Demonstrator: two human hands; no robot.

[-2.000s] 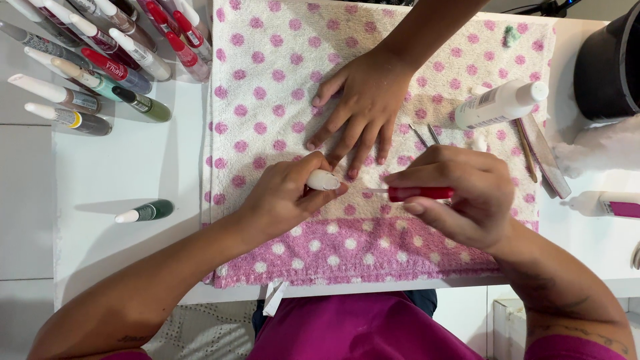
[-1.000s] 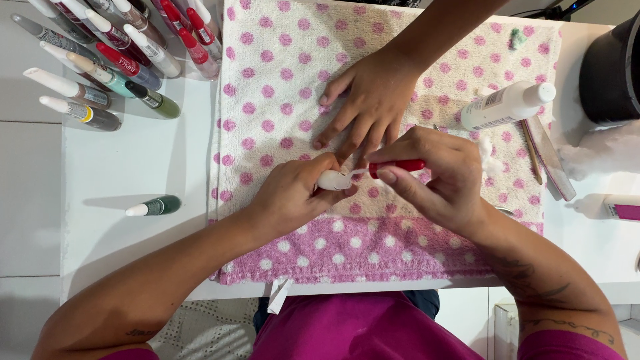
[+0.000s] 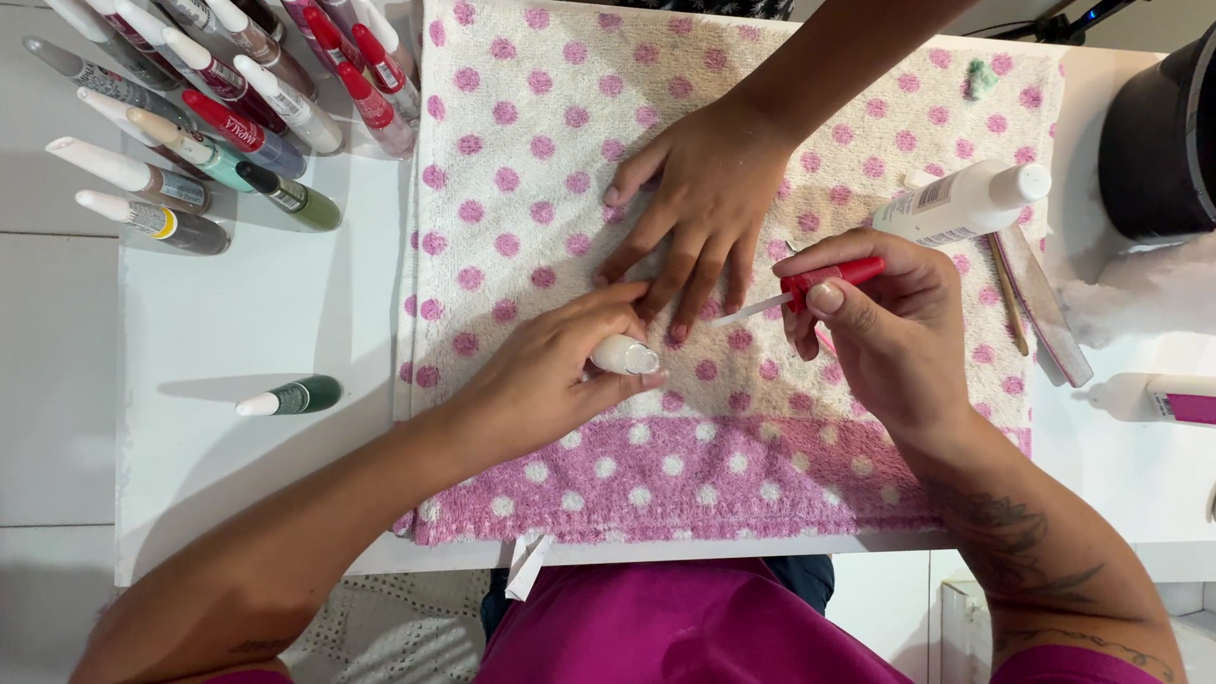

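Note:
My left hand [image 3: 560, 356] is closed around a small open nail polish bottle [image 3: 624, 355] with whitish contents, its mouth turned to the right. Its fingers touch or nearly touch the fingers of another person's hand [image 3: 708, 209], which lies palm down with spread fingers on a polka-dot towel [image 3: 513, 190]. In my right hand [image 3: 883, 323] is a red polish cap [image 3: 831, 280], gripped between thumb and fingers. The cap's applicator brush [image 3: 750, 311] points left and ends just beside the other person's fingertips. A thin pink stick shows partly under my right hand.
Many polish bottles [image 3: 285, 195] crowd the upper left, and a dark green one [image 3: 304, 395] lies apart. Right of my right hand are a white plastic bottle [image 3: 940, 204], a wooden stick [image 3: 1007, 294], a nail file [image 3: 1043, 309], cotton [image 3: 1140, 294] and a black container [image 3: 1159, 142].
One second ago the brush was at the bottle's mouth; my right hand has since moved it away to the right. The bottle has stayed in my left hand.

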